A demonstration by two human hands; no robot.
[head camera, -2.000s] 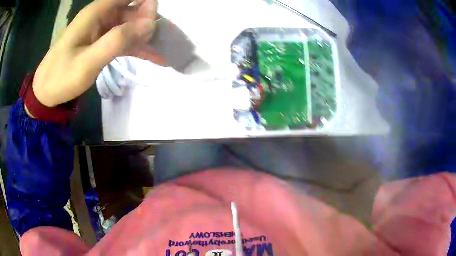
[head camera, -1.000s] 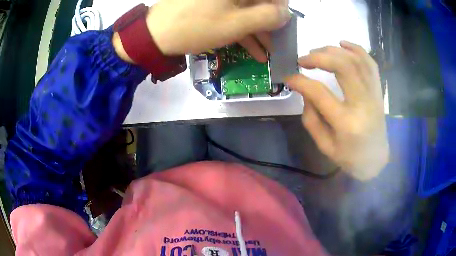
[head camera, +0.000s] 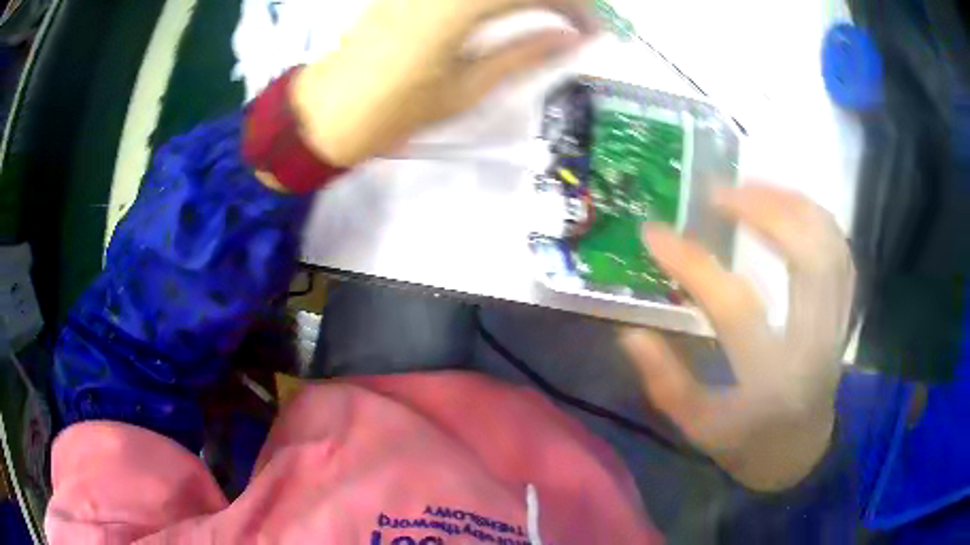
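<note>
The white housing [head camera: 638, 307] lies open on the white sheet, right of centre, with the green circuit board [head camera: 630, 197] inside and lead wires [head camera: 572, 192] along its left side. The grey plate [head camera: 711, 208] stands at the board's right edge. My right hand [head camera: 755, 319] is at the housing's right side, fingers spread over the plate and board's edge, thumb below the front edge; it is blurred. My left hand [head camera: 425, 75] is above and left of the housing, fingers bent near the top edge of the picture. Blur hides whether it holds anything.
The white sheet [head camera: 415, 229] lies under the work. A blue round thing [head camera: 853, 66] is at the upper right. White coiled cord [head camera: 266, 48] shows blurred at the upper left. A thin metal shaft [head camera: 686, 77] lies behind the housing. The green bench or belt [head camera: 202, 85] is at left.
My left hand has moved off the board, up and left. My right hand remains at the housing's right side. The grey plate now sits along the board's right edge. The view has shifted.
</note>
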